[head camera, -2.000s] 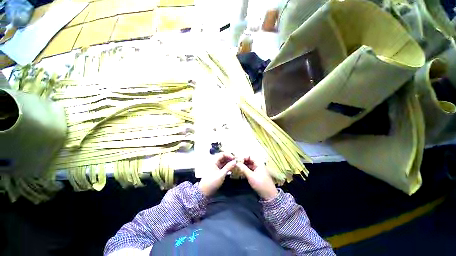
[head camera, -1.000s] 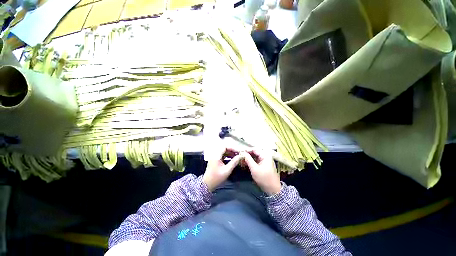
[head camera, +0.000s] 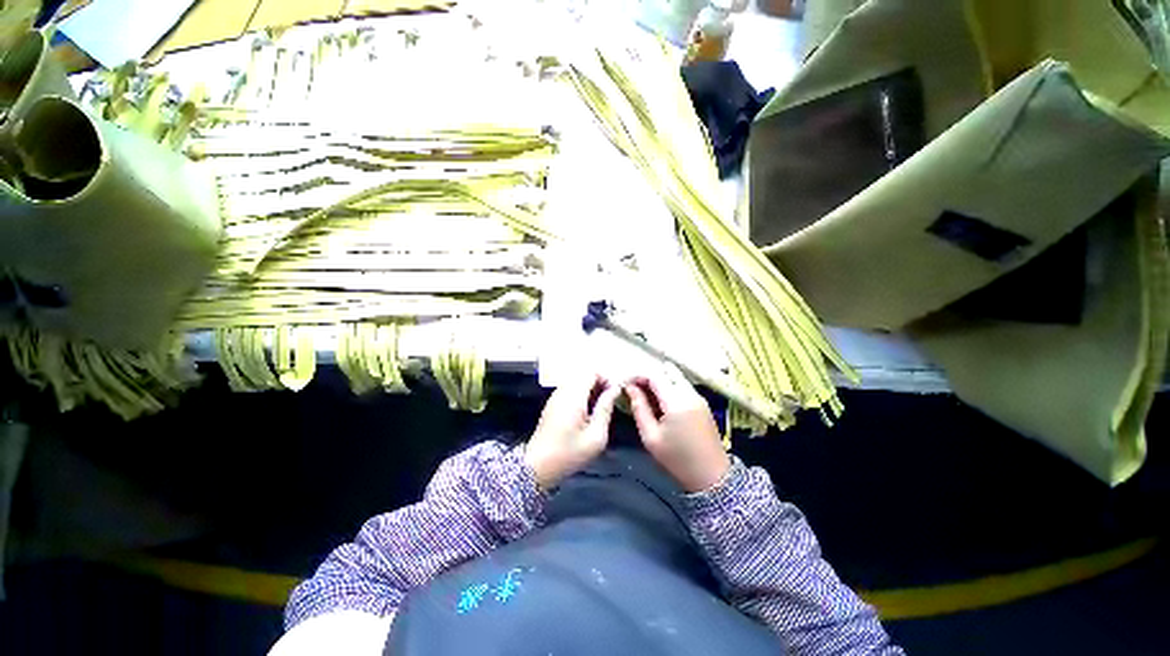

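Observation:
My left hand [head camera: 574,429] and my right hand [head camera: 675,427] are close together at the front edge of the white work board [head camera: 584,244]. Their fingertips pinch something very small between them, perhaps a strap end; it is too small and hidden by the fingers to tell. A thin light-handled tool with a dark head, perhaps a small hammer [head camera: 667,361], lies on the board just beyond my hands. Its dark head points left and its handle reaches right over the strap bundle. Tiny dark bits, perhaps hardware, lie near its head.
A row of yellow-tan straps [head camera: 385,288] lies sideways at left, with looped ends hanging over the table edge. A loose strap bundle [head camera: 719,256] lies lengthwise at right. Large olive-tan bag bodies stand at right [head camera: 898,244] and left [head camera: 141,231]. A black crumpled heap [head camera: 726,109] and an amber container [head camera: 708,35] are behind.
The view has shifted, so the table things sit higher and further right. The tool's handle, hidden earlier, now shows fully. My hands stay together, with fingertips slightly apart.

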